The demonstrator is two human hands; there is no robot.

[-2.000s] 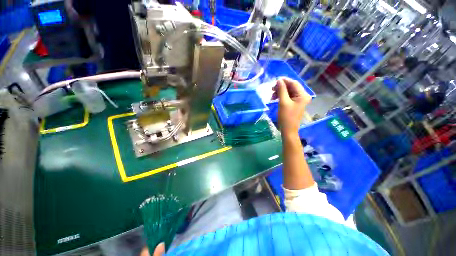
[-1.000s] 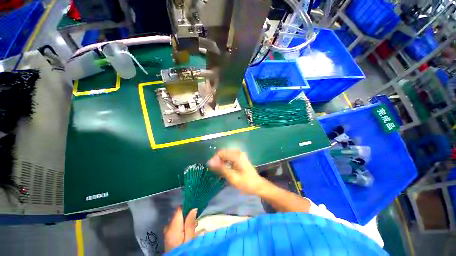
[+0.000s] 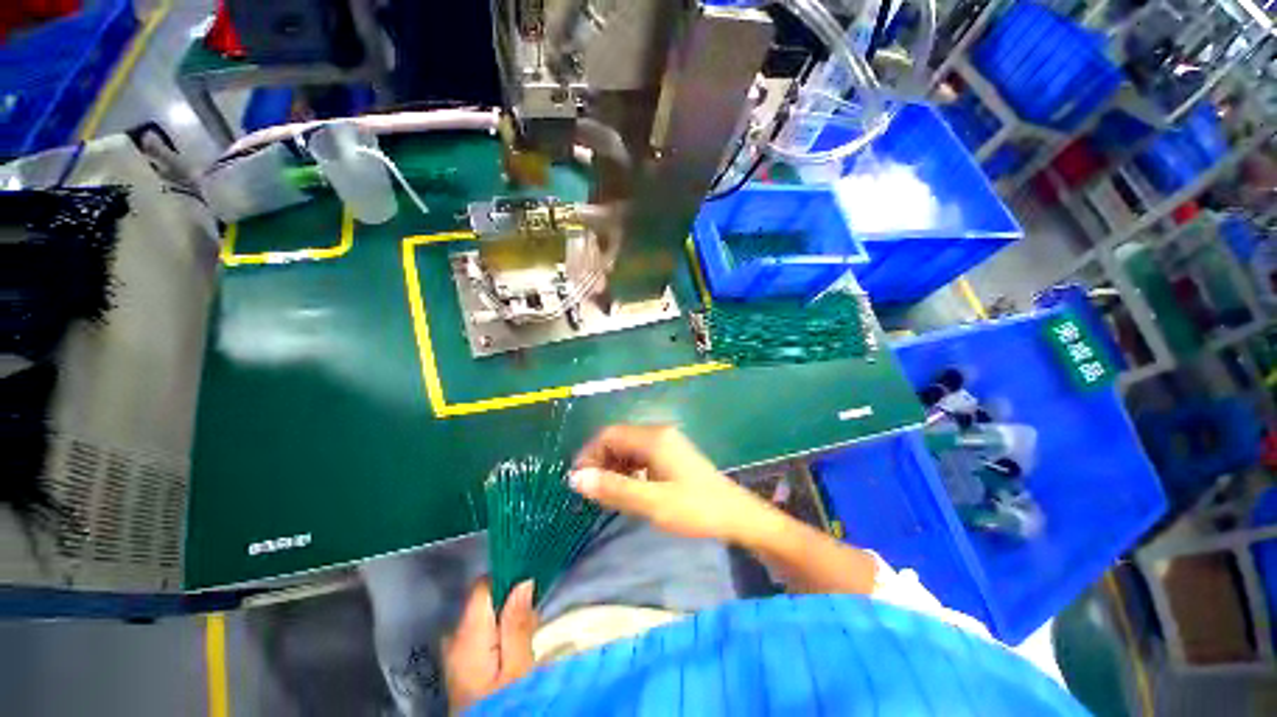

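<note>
My left hand [image 3: 490,642] is closed round the lower end of a fanned bundle of green wires [image 3: 525,518], held upright at the bench's front edge. My right hand [image 3: 651,483] is at the bundle's upper right side, thumb and fingertips pinched together; a thin wire tip shows just above them, but whether they grip it cannot be told. The silver bench-top press [image 3: 672,154] stands behind, its fixture [image 3: 525,287] inside yellow tape. More green wires [image 3: 791,329] lie flat to the right of the press.
A small blue bin [image 3: 777,277] with green wires stands behind the flat wires. A large blue tote [image 3: 1106,490] with bagged pieces is at the right. Black wire bundles [image 3: 56,280] lie on the beige cabinet [image 3: 133,476] at left. Translucent bottles [image 3: 350,175] stand back left.
My right hand first came from beside the blue bins down to the held bundle, and since then has shifted slightly lower. The left hand still holds the bundle. The view has shifted too.
</note>
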